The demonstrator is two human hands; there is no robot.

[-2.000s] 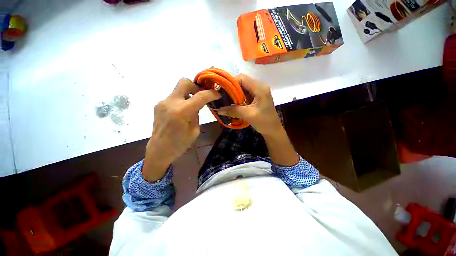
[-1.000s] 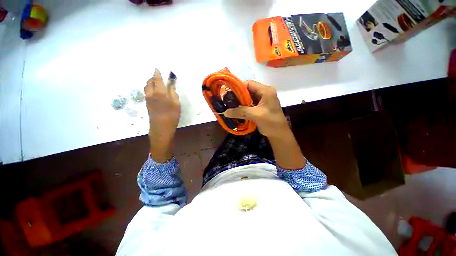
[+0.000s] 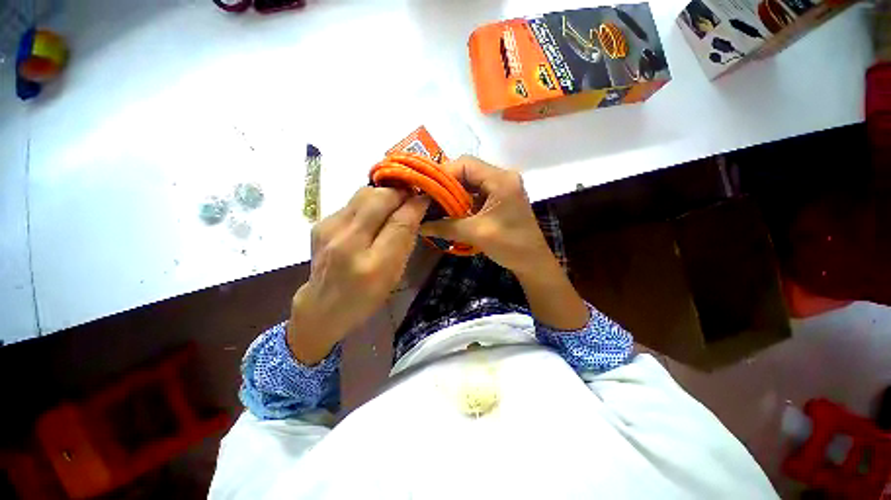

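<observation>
An orange coil (image 3: 427,179) is held above the table's front edge, in the middle of the view. My right hand (image 3: 498,217) grips its right side, with the thumb across the front. My left hand (image 3: 361,244) is at its left side, with fingers at the middle of the coil. The fingers hide most of the dark fittings inside. An orange card with a white code block (image 3: 418,145) shows just behind the coil. A slim yellow-green tool with a dark tip (image 3: 312,184) lies on the table left of the coil.
An orange and dark grey carton (image 3: 570,61) lies at the back right. Another printed carton (image 3: 752,29) is farther right. Round clear discs (image 3: 232,203) lie at left. A tape roll (image 3: 41,61) is far left. An open brown box (image 3: 728,283) is below the edge. Red stools (image 3: 127,420) stand at left and right.
My left hand has set the slim tool down on the table and come back to the coil. The card now shows behind the coil. The coil is tilted more edge-on.
</observation>
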